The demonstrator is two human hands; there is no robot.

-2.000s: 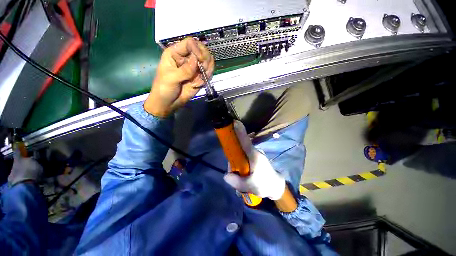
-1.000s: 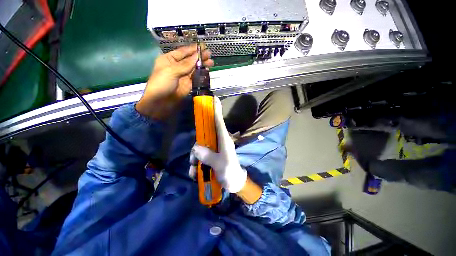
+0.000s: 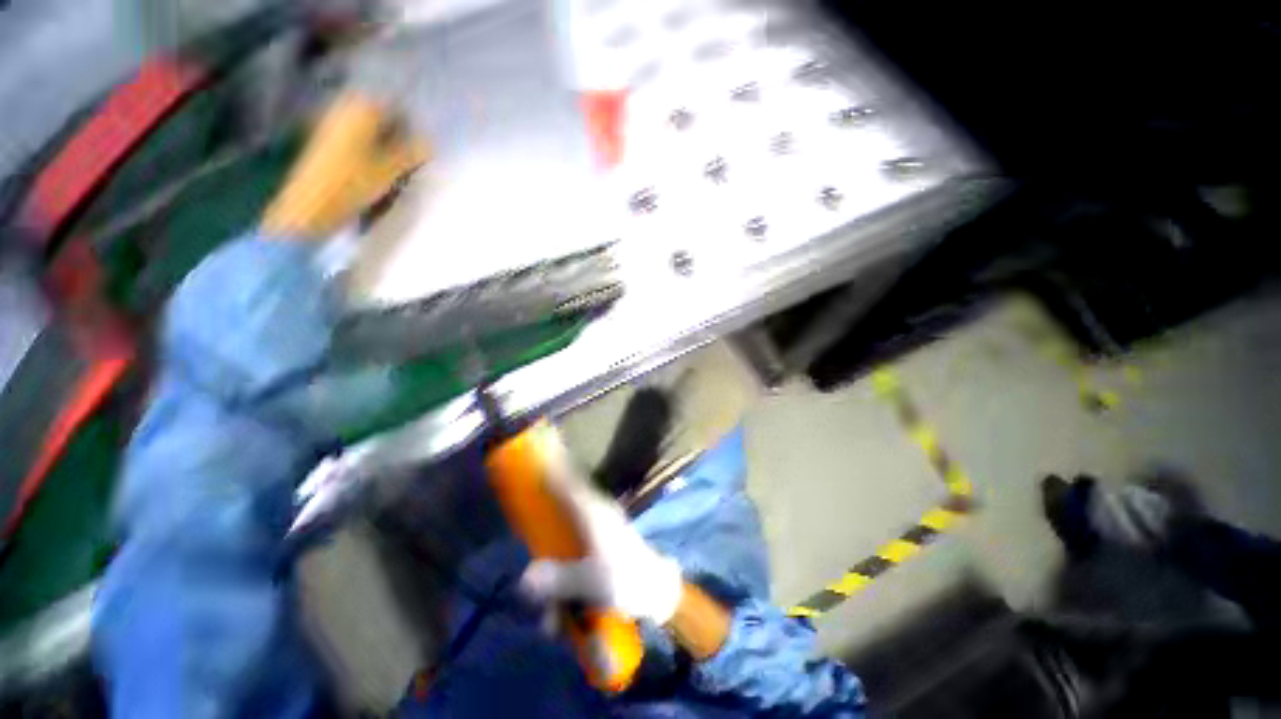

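The view is strongly blurred. My gloved right hand (image 3: 607,562) is closed around the orange electric screwdriver (image 3: 538,495), its black nose pointing up towards the aluminium edge. My bare left hand (image 3: 344,166) reaches out at the upper left, at the left side of the silver-grey metal case (image 3: 485,197). Blur hides its fingertips and whether it holds anything. The case lies on the green board (image 3: 457,368), with its port side facing me.
The white ball transfer table (image 3: 731,211) is right of the case, edged by an aluminium rail (image 3: 829,260). Red sheets (image 3: 113,141) lie at the left. Yellow-black tape (image 3: 878,562) marks the floor. Part of a person (image 3: 1166,541) shows at the right.
My left hand has left the screwdriver bit and moved to the upper left, by the case. The screwdriver has come away from the case. The view has shifted and tilted.
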